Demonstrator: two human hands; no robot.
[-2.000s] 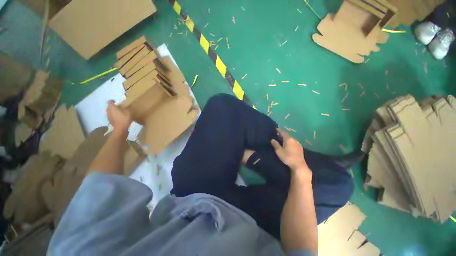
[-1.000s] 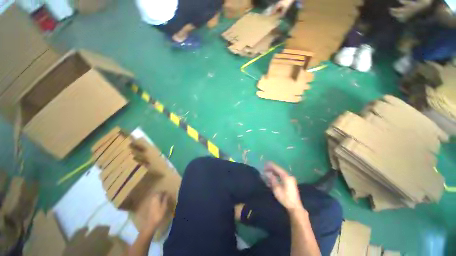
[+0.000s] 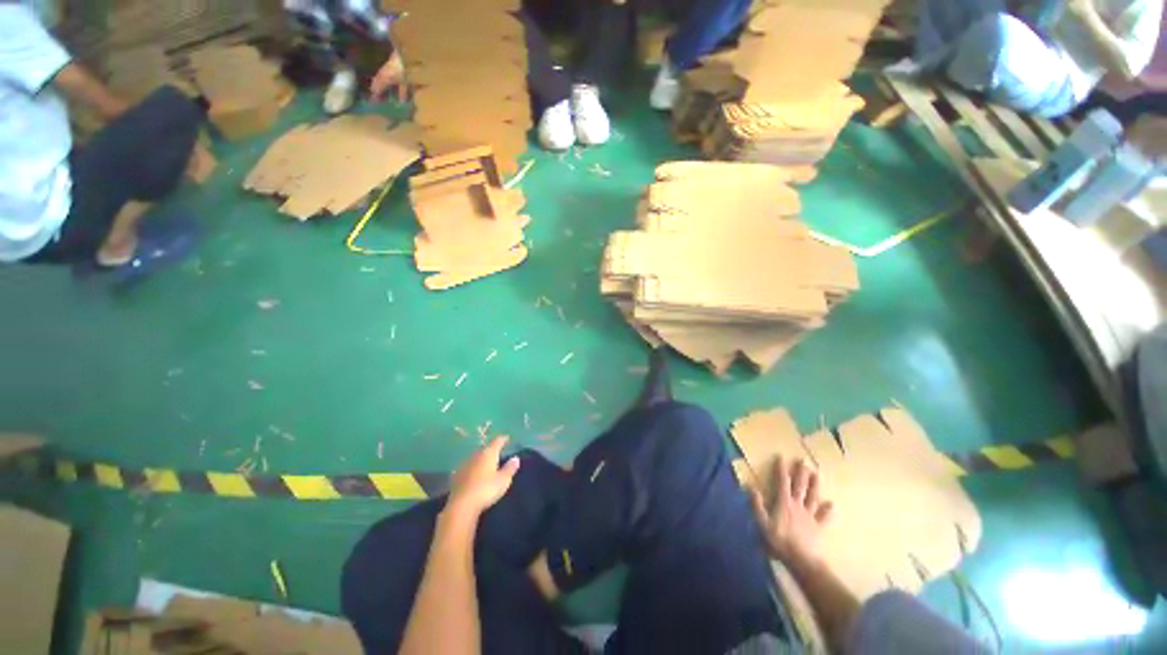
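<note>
Flat die-cut blanks lie on the floor beside my right knee, with slots and rounded flaps along their edges. My right hand is over their left part, fingers spread and slightly curled; I cannot tell whether it grips a blank. My left hand is at my left knee, empty, fingers loosely apart. A taller, uneven stack of blanks stands on the floor in front of my feet. The nested folded boxes show at the bottom left, cut off by the edge.
A folded box with its lid flap open lies ahead. Hazard tape crosses the floor. A wooden pallet with pale packages is at right. Seated people are at left and back, with more blanks. Thin trimmings lie scattered. A large carton edge is at left.
The view has swung right, away from the nested boxes. My left hand has left them and is at my left knee. My right hand has moved from my leg to the blanks at right.
</note>
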